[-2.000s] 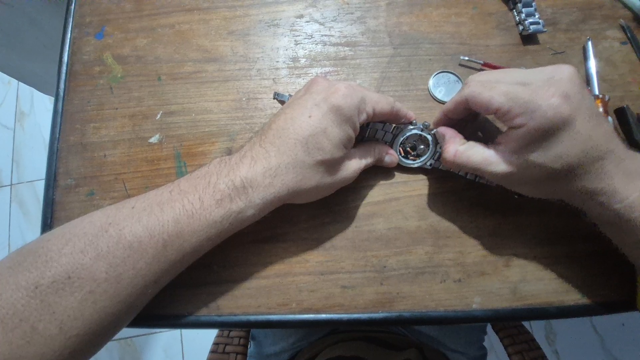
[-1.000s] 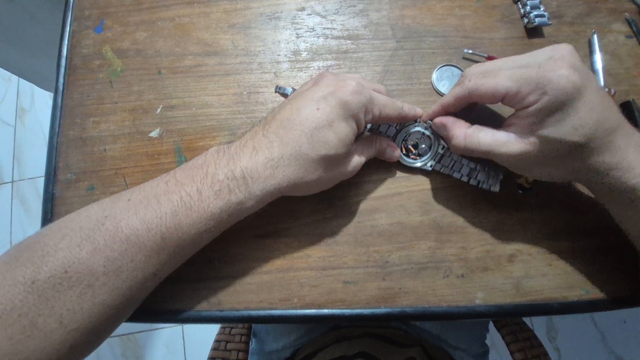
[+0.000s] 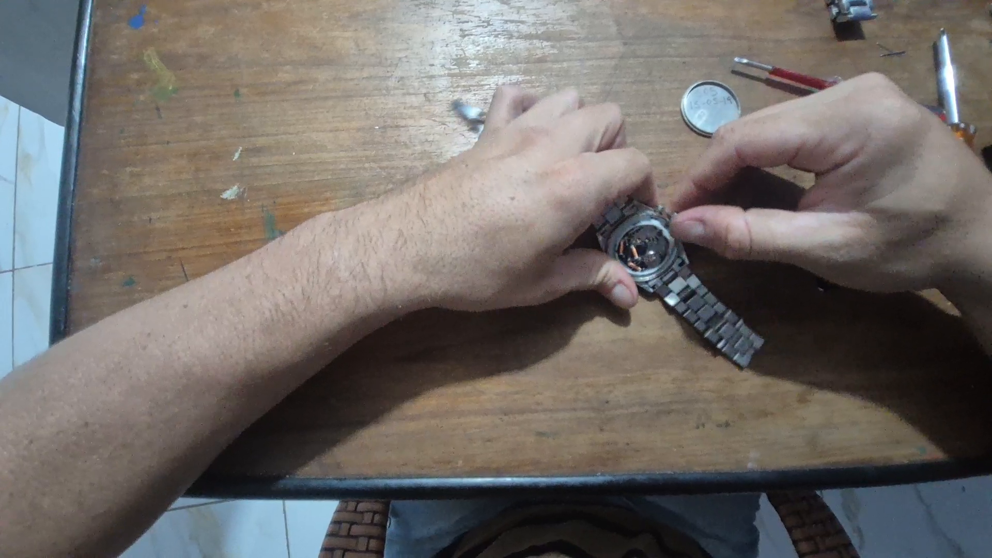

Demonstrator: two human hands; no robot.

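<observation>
A wristwatch with a metal link bracelet [image 3: 709, 314] lies face down on the wooden table, its back off and the movement [image 3: 645, 249] showing. My left hand [image 3: 542, 209] grips the watch case from the left, thumb at the lower edge and fingers over the upper part of the bracelet. The thumb and index finger of my right hand [image 3: 821, 186] pinch at the upper right edge of the case, by the crown. Whether a small part sits between those fingertips is hidden. Above the watch lies a round metal case back [image 3: 711, 108] with handwriting on it.
A red-handled small screwdriver [image 3: 802, 77] lies beyond my right hand. Another screwdriver, its steel shaft [image 3: 945, 74] upright in view, lies at the right. Part of a metal bracelet [image 3: 851, 11] is at the top edge. The wooden table's dark front edge [image 3: 542, 487] runs near my lap.
The watch has turned clockwise, so its free bracelet end now points down to the right. My left hand's fingers have shifted on it; my right fingertips stay at the case edge.
</observation>
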